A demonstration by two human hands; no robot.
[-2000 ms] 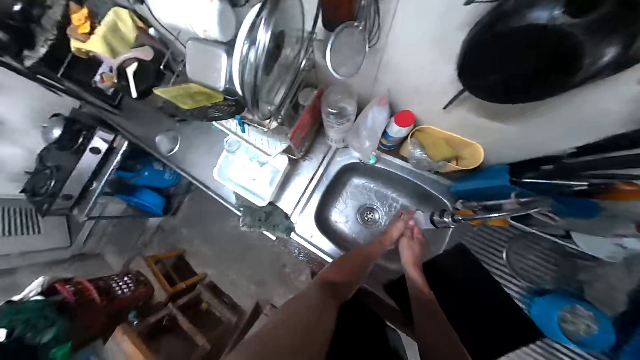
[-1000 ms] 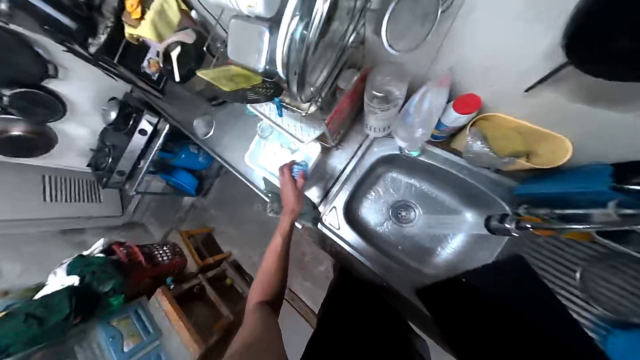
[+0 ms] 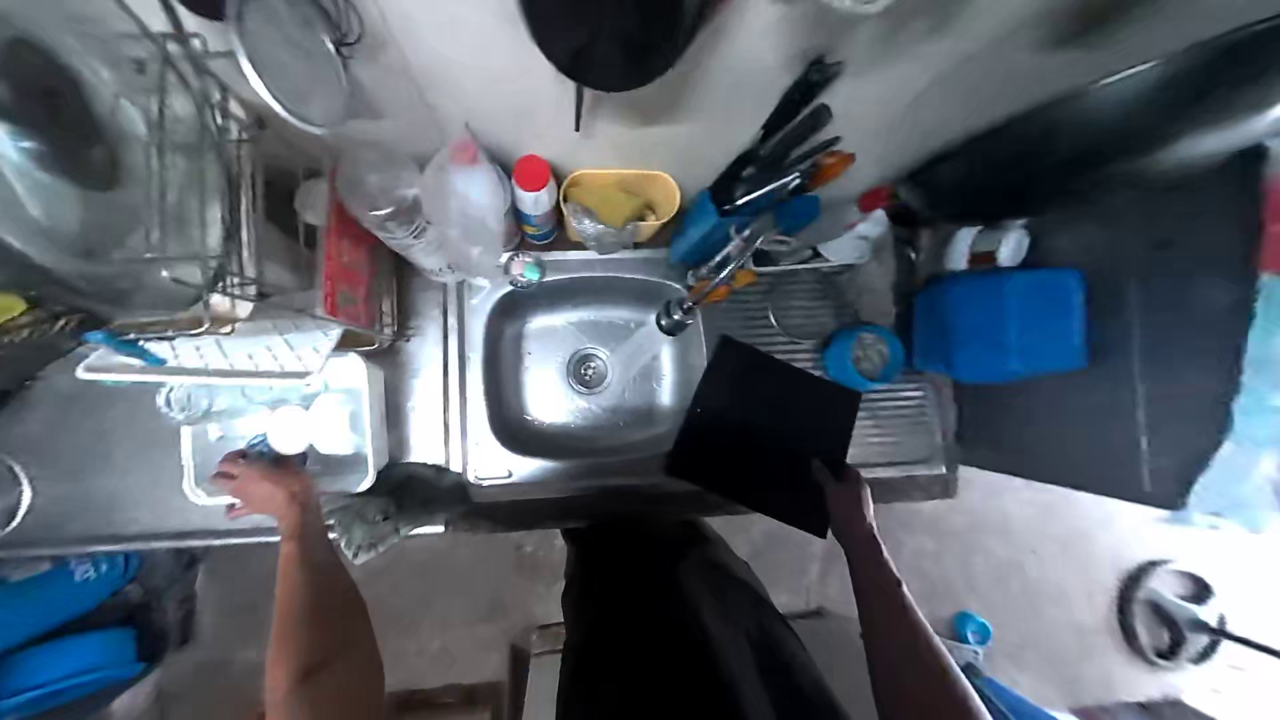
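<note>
My left hand (image 3: 262, 487) reaches over the near edge of a white plastic tub (image 3: 375, 420), its fingers at a small blue item (image 3: 272, 446); whether they grip it is unclear. White round items lie beside it in the tub. My right hand (image 3: 845, 495) holds the near right edge of a flat black square board (image 3: 765, 430), which is tilted and overlaps the sink's right rim. Water runs from the faucet (image 3: 676, 316) into the stainless steel sink (image 3: 535, 420) between my hands.
Behind the sink stand plastic bottles, a red-capped container (image 3: 535, 200), a yellow tub (image 3: 665, 190) and a blue knife holder (image 3: 700, 230). A dish rack (image 3: 240, 200) is at left. A cloth (image 3: 390, 505) hangs over the counter edge. A blue container (image 3: 1000, 325) stands at right.
Both hands were together under the faucet two seconds ago. My left hand has moved left to the white tub, and my right hand is now at the black board. The view has turned right since one second ago.
</note>
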